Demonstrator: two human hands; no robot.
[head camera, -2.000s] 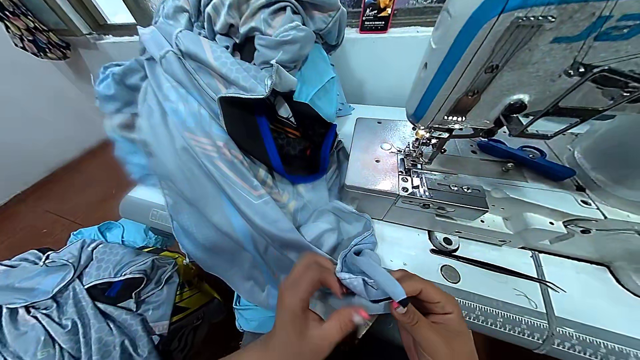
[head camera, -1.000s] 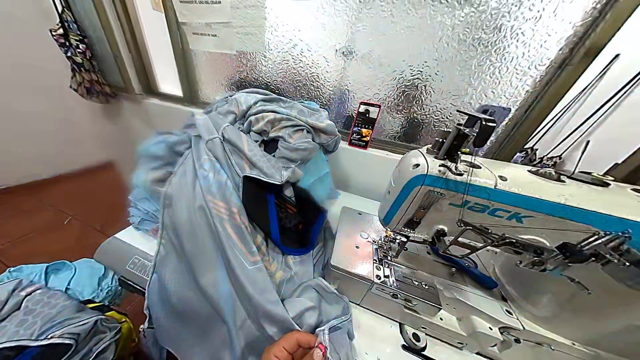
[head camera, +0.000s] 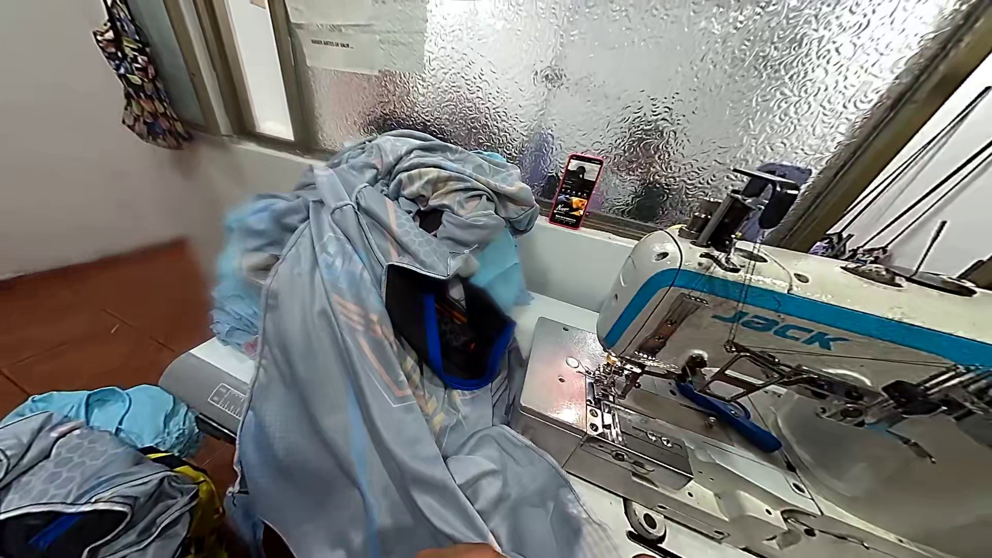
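Observation:
A pale grey-blue printed garment (head camera: 333, 372) with a black neck opening edged in blue hangs over the front of the sewing table, its upper part bunched on a heap of like garments. At the bottom edge, a small part of a hand (head camera: 461, 551) shows against the lower cloth; which hand it is and what its fingers do cannot be told. A mere sliver of skin also shows at the bottom, farther right. To the right of the garment stands a Jack industrial sewing machine (head camera: 783, 318), its presser foot and needle area (head camera: 612, 380) free of the cloth.
More grey garments (head camera: 93, 465) and light blue cloth (head camera: 116, 415) lie in a pile at the lower left. A phone (head camera: 576, 191) leans on the ledge by the textured window. Blue-handled snips (head camera: 732, 418) rest on the machine. A patterned cloth (head camera: 143, 85) hangs at the upper left.
Two seconds ago both hands held the garment's edge near the table front; now they are almost wholly out of view. The view has tilted up, showing more window and machine.

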